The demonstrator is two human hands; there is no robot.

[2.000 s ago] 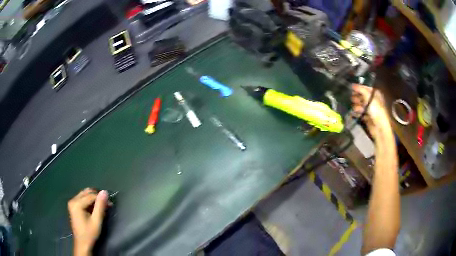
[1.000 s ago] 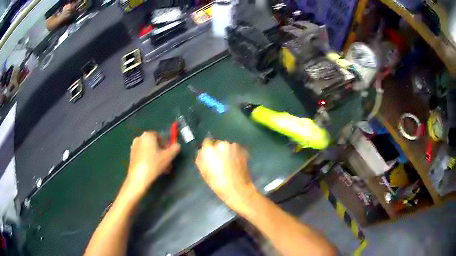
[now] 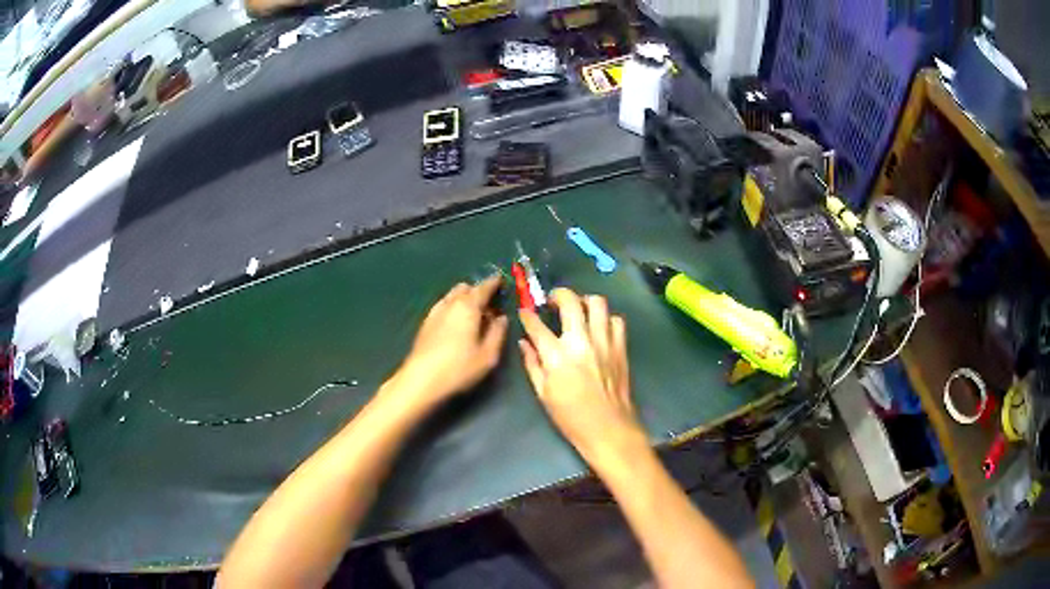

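Observation:
My left hand (image 3: pixel 455 336) is low over the green mat (image 3: pixel 288 322), fingers curled, its fingertips near a small clear item (image 3: pixel 493 276); whether it holds anything cannot be told. My right hand (image 3: pixel 578 368) lies just right of it, fingers spread, with the index fingertip at the lower end of a red screwdriver (image 3: pixel 524 285). A white and clear tool (image 3: pixel 537 288) lies beside the screwdriver, partly behind the right hand. A blue tool (image 3: pixel 592 250) and a lime-yellow electric screwdriver (image 3: pixel 730 321) lie to the right on the mat.
Keypad phones (image 3: pixel 441 142) and a dark block (image 3: pixel 518 165) lie on the grey belt (image 3: pixel 253 219) beyond the mat. A soldering station (image 3: pixel 806 230) stands at the right by a wooden shelf (image 3: pixel 979 138). Solder wire (image 3: pixel 248 419) and a dark object (image 3: pixel 54 458) lie at left.
The view has swung left. Both hands came together at the small tools, and the right hand's fingers have since spread. The red screwdriver now lies against the white tool.

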